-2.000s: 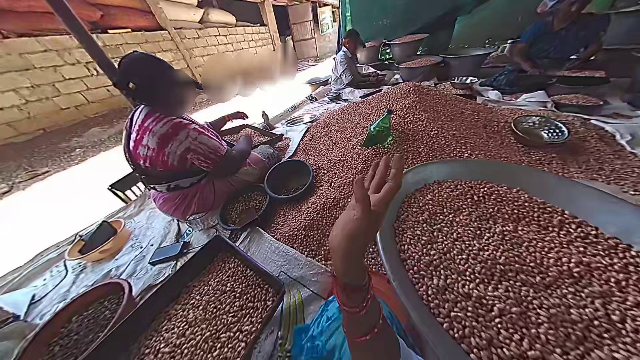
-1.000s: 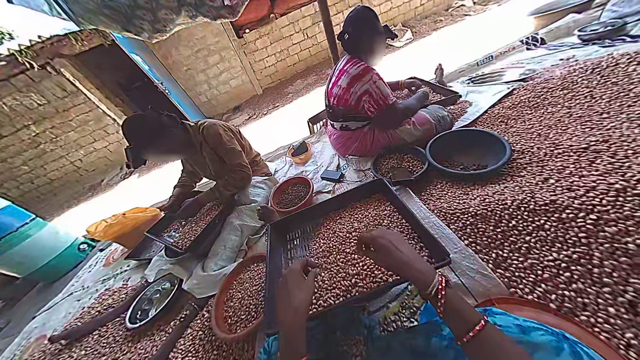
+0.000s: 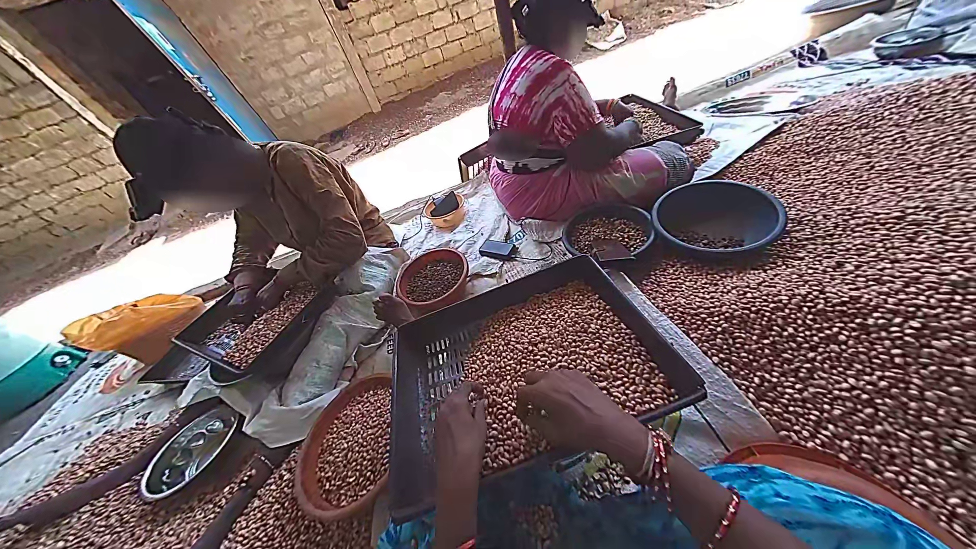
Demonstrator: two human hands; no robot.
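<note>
A black slatted plastic tray lies before me, mostly covered with reddish-brown nuts; bare slots show at its left side. My left hand is over the tray's near left part, its fingers curled together around something small and pale that I cannot name. Over the nuts near the middle is my right hand, fingers bent down at the nuts; whether it holds any cannot be told. Red and white bangles ring my right wrist. Left of the tray stands a terracotta-coloured bowl of nuts.
A large nut heap spreads at right. Beyond the tray are a dark blue basin, a black basin and a small reddish bowl. Two people sit with trays at left and beyond. A steel plate lies lower left.
My right hand, raised open beside the large metal basin two seconds ago, is now down over the tray's nuts. The view has swung left. Since one second ago both hands remain over the tray.
</note>
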